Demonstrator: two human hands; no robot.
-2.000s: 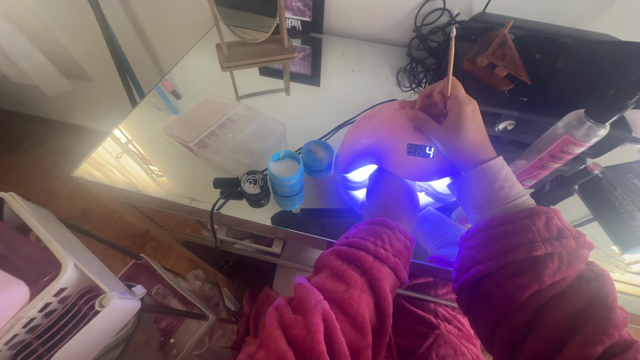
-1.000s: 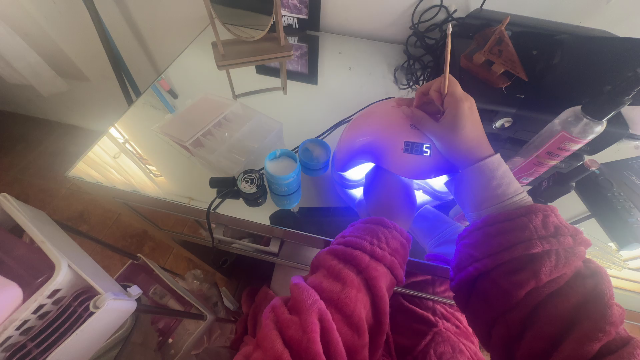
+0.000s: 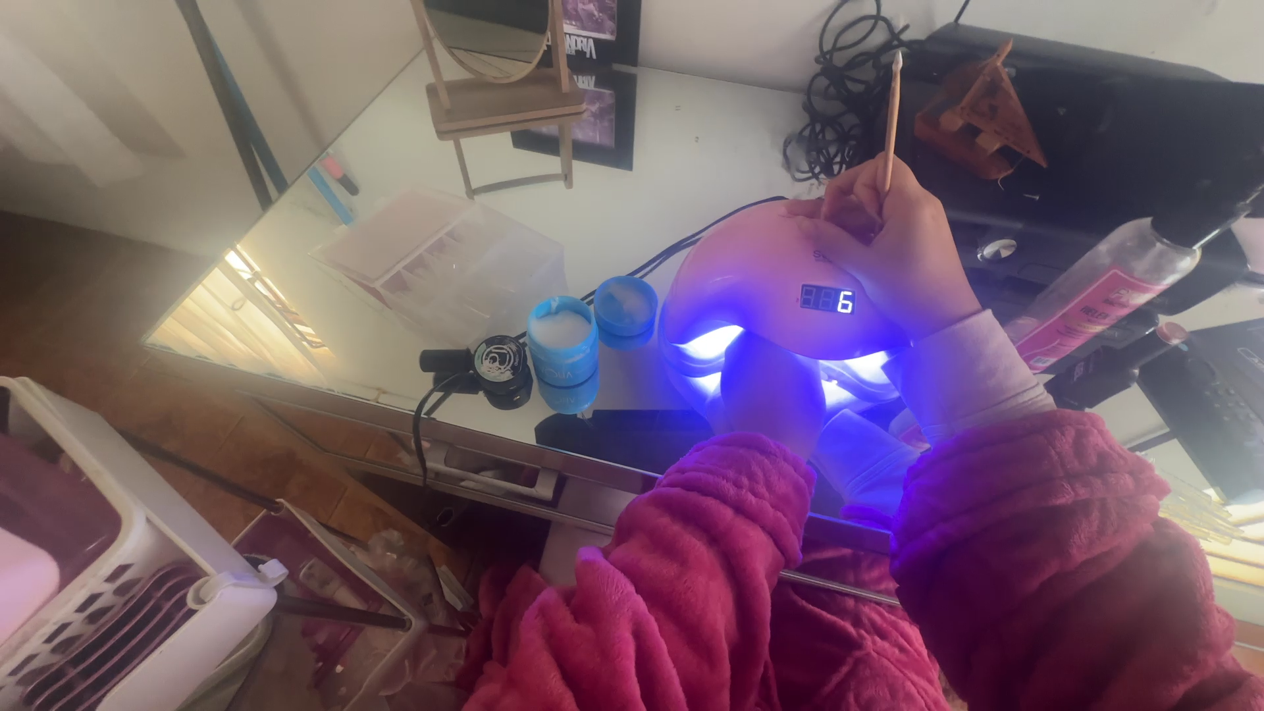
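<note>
A pink nail-curing lamp (image 3: 741,267) glows blue underneath, its small display lit. My left hand (image 3: 772,385) reaches into its opening; the wrist shows, while the fingers are hidden inside. Resting on the lamp's top, my right hand (image 3: 889,232) grips a thin wooden stick (image 3: 893,123) that points upward with a pale tip. Left of the lamp stand an uncovered blue jar (image 3: 563,341) of white contents and its blue lid (image 3: 626,308), lying with the inner side up. A small black round container (image 3: 502,370) is beside the jar.
A clear plastic box (image 3: 444,262), a wooden-framed mirror stand (image 3: 506,107) and tangled black cable (image 3: 839,89) are on the mirrored tabletop. A clear bottle with a pink label (image 3: 1096,301) stands right of my right arm. A white plastic basket (image 3: 148,523) is at lower left.
The digit on the lamp's display has gone from 4 to 5 to 6. Both hands have stayed in about the same place.
</note>
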